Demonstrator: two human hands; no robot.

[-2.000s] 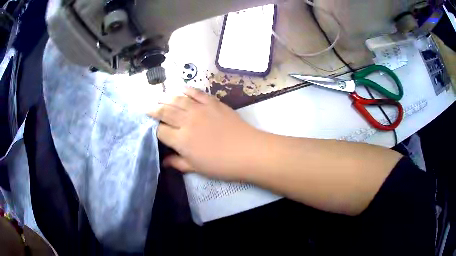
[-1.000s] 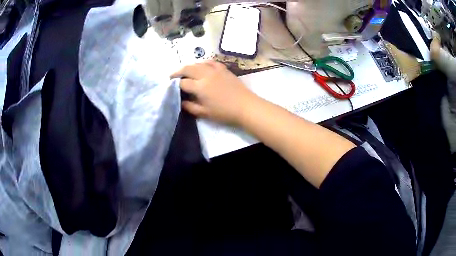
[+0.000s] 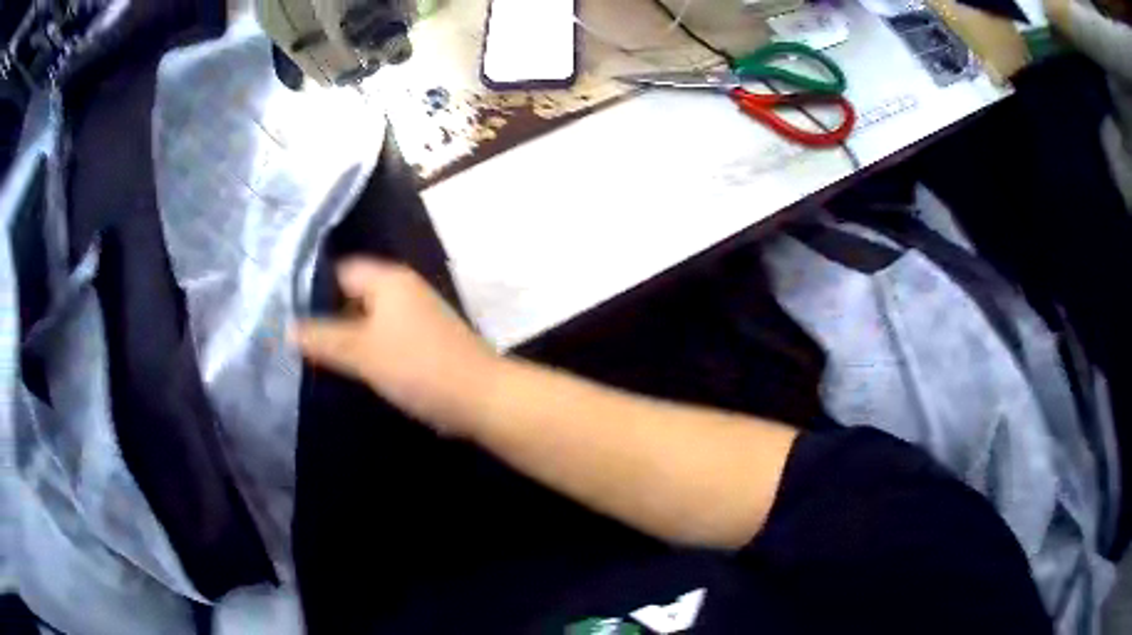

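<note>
The pale grey-blue quilted lining (image 3: pixel 236 186) runs from under the machine head down the left, its right edge curled up over dark shell fabric (image 3: pixel 360 496). My right hand (image 3: pixel 404 347) is blurred, low at that edge, its fingertips at the lining's border with the dark fabric. Whether the fingers grip the cloth or only touch it cannot be told. My left hand is not in view. The sewing machine head (image 3: pixel 341 37) is cut off by the top edge, and the needle area is glared out.
A smartphone (image 3: pixel 530 44) lies on the worn machine bed (image 3: pixel 459 118). Scissors with green and red handles (image 3: pixel 795 93) lie on the white table (image 3: pixel 583 217), a cable beneath. More pale lining (image 3: pixel 919 360) hangs at right. Another person's arm (image 3: pixel 981 37) shows top right.
My right hand has moved from beside the needle area down along the lining's edge, off the table. The camera view has shifted, with the machine and table now higher in the picture.
</note>
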